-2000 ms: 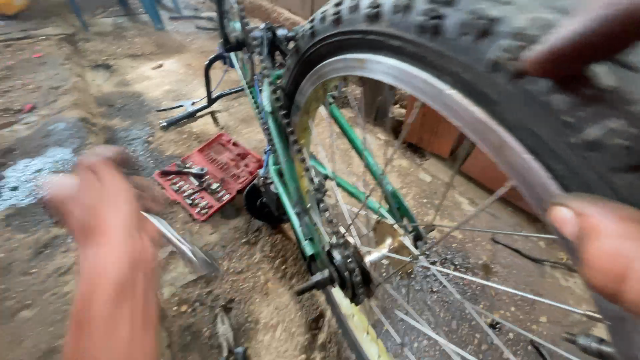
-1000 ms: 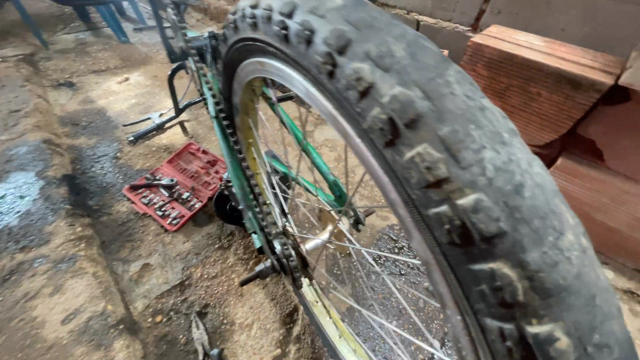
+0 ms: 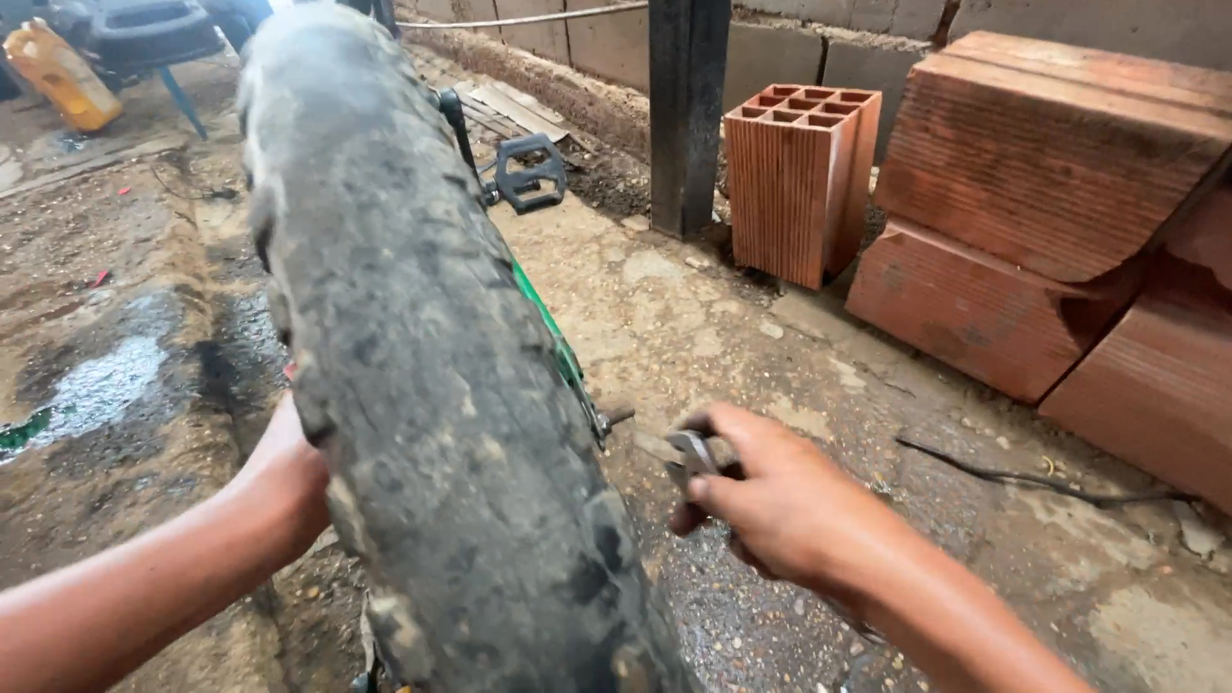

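Note:
A worn bicycle tyre (image 3: 433,385) stands upright through the middle of the view, seen nearly edge-on. My left hand (image 3: 294,472) is at its left side, its fingers hidden behind the tyre, so what it holds cannot be told. To the right of the wheel, my right hand (image 3: 760,491) grips a metal hand tool (image 3: 695,454), its jaws near the threaded axle end (image 3: 618,418) but apart from it. Part of the green bicycle frame (image 3: 547,313) shows beside the tyre, and a black pedal (image 3: 531,173) lies beyond it.
Hollow clay bricks (image 3: 1020,173) are stacked at the right, with one upright hollow brick (image 3: 794,183) beside a dark metal post (image 3: 685,115). A thin black strip (image 3: 1039,486) lies on the ground. A yellow jug (image 3: 60,77) is at the far left.
The view has swung to look along the tyre from behind. Both hands, out of view one second ago, are now in view, the right one with a tool at the wheel's right side.

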